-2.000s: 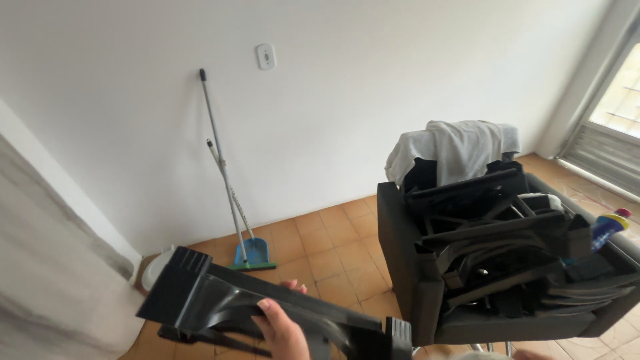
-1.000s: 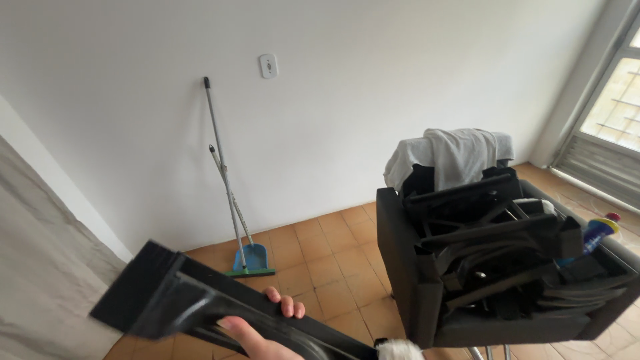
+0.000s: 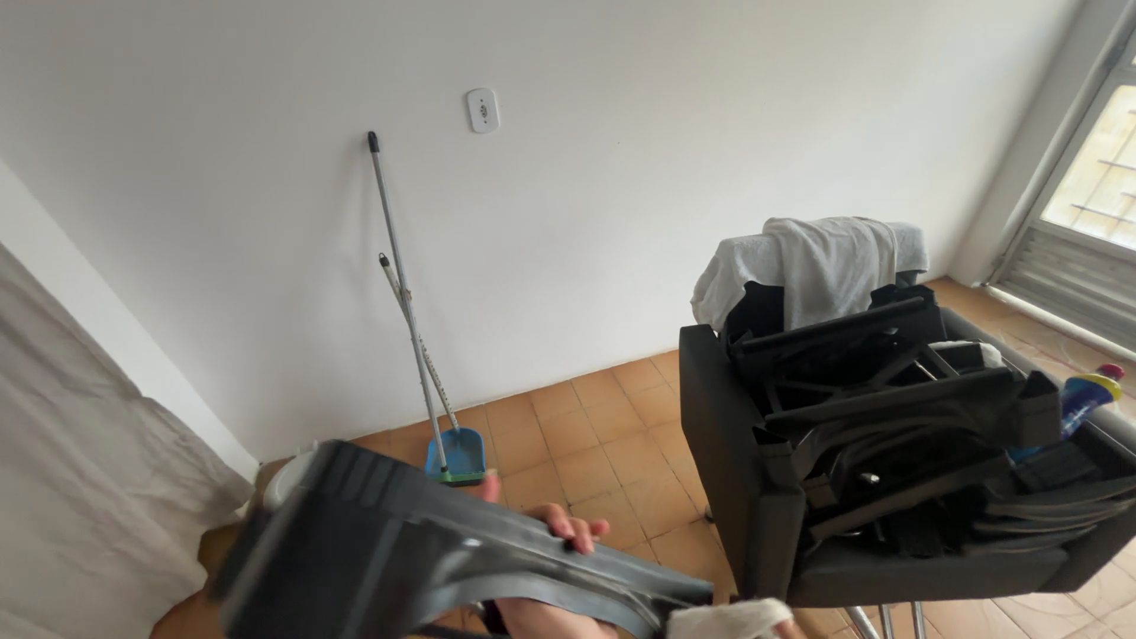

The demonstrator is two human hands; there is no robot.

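My left hand (image 3: pixel 564 525) grips a long black plastic part (image 3: pixel 417 532) with a wide, flared end, its fingers over the upper edge and the wrist seen below. At the bottom edge, my right hand (image 3: pixel 786 628) barely shows, on a white cloth (image 3: pixel 732 619) against the near end of the part. Several similar black plastic parts (image 3: pixel 914 399) lie heaped on a black armchair (image 3: pixel 737 461) at the right. A light grey cloth (image 3: pixel 830 266) hangs over its backrest. A blue bottle with a yellow and red top (image 3: pixel 1087 399) lies by the right armrest.
A long-handled broom (image 3: pixel 404 293) and a blue dustpan (image 3: pixel 457 451) lean against the white wall (image 3: pixel 577 222), on an orange tiled floor (image 3: pixel 568 435). A pale curtain or sheet (image 3: pixel 80 461) hangs at left, near a white container (image 3: pixel 288 479). A barred door (image 3: pixel 1083 231) stands at the far right.
The black part has turned and shifted in my left hand, and its flared end now looks larger. The white cloth at its near end has come further into view since one second ago.
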